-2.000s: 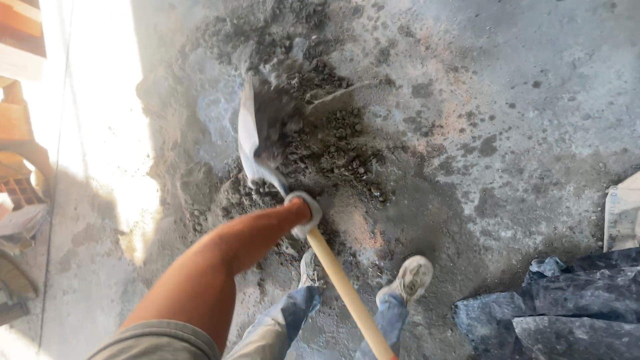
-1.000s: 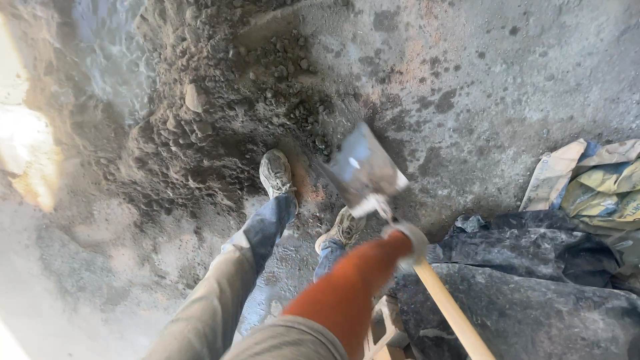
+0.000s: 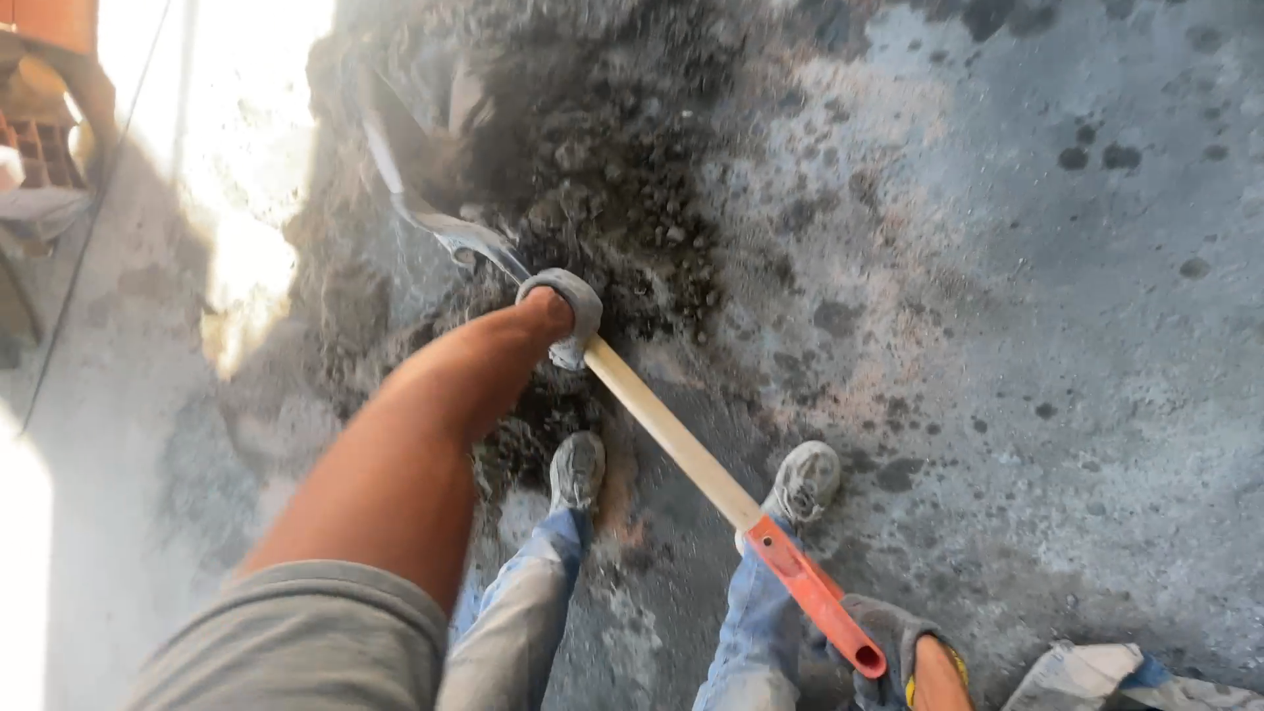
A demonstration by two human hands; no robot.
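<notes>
A shovel with a pale wooden shaft (image 3: 676, 434) slants across the view. My left hand (image 3: 565, 311), in a grey work glove, is closed around the shaft near the metal socket. My right hand (image 3: 879, 637), gloved in grey with a yellow cuff edge, is at the orange grip (image 3: 815, 597) at the shaft's end; its fingers are partly hidden. The metal blade (image 3: 383, 153) lies at the upper left, tilted and blurred, at the side of a heap of dark, wet, crumbly mix (image 3: 622, 197) on the concrete floor.
My two shoes (image 3: 578, 472) stand just below the heap. Crumpled sacks (image 3: 1081, 676) lie at the lower right. Hollow bricks (image 3: 39, 153) are at the upper left, near a thin dark line across the floor (image 3: 987, 346).
The shovel blade has swung from the right of my shoes, over the floor near the dark sheet, back to the left by the heap. My right hand has come into view.
</notes>
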